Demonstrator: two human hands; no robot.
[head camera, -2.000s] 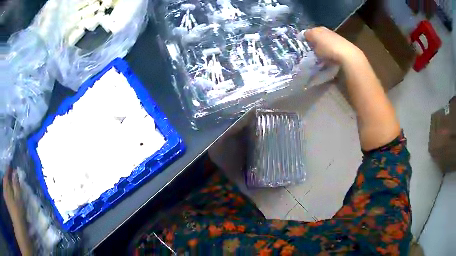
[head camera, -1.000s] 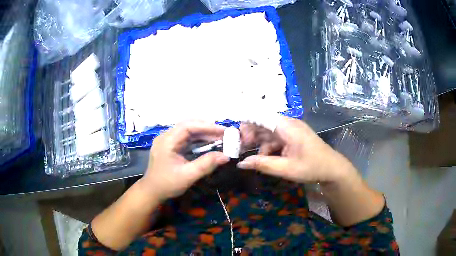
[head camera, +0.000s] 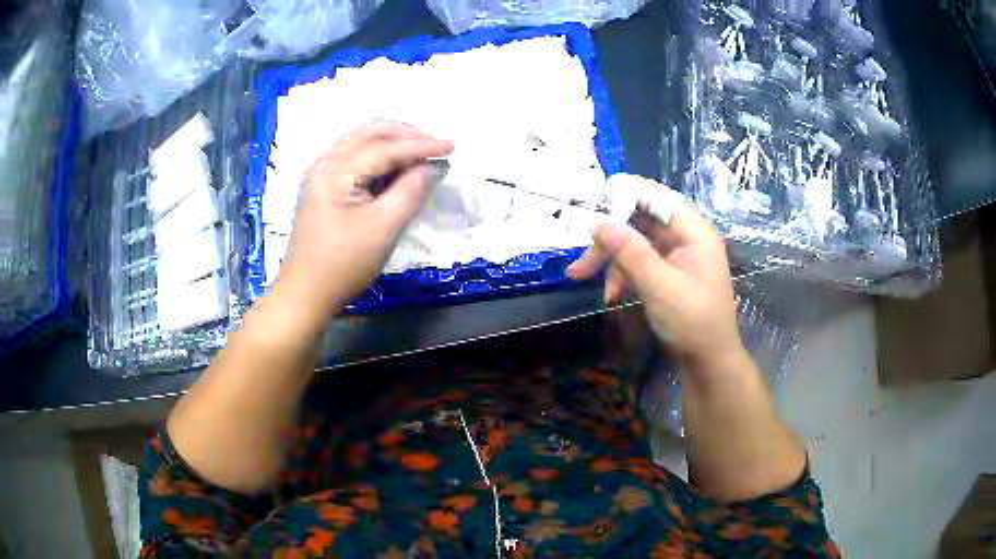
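Note:
The blue tray (head camera: 421, 286), filled with loose white parts, lies in front of me. My right hand (head camera: 672, 268) is over its right edge, with a rounded white part (head camera: 647, 199) in its fingers. A thin, dark-tipped lead or rod (head camera: 546, 197) runs from that part leftwards over the tray. My left hand (head camera: 355, 218) is over the tray's left half, thumb and forefinger close together. A small dark spot shows at its fingertips; whether it holds something is unclear. The hands are apart.
A clear slotted tray (head camera: 131, 355) with white blocks stands at left. A clear pocketed tray (head camera: 814, 257) of stemmed white parts stands at right. Plastic bags (head camera: 153, 55) lie at the back left. A cardboard box (head camera: 934, 311) is below the table edge at right.
First the view showed my right hand at the pocketed tray. Then both hands met around a white part at the blue tray's front edge; now they are apart and over the tray.

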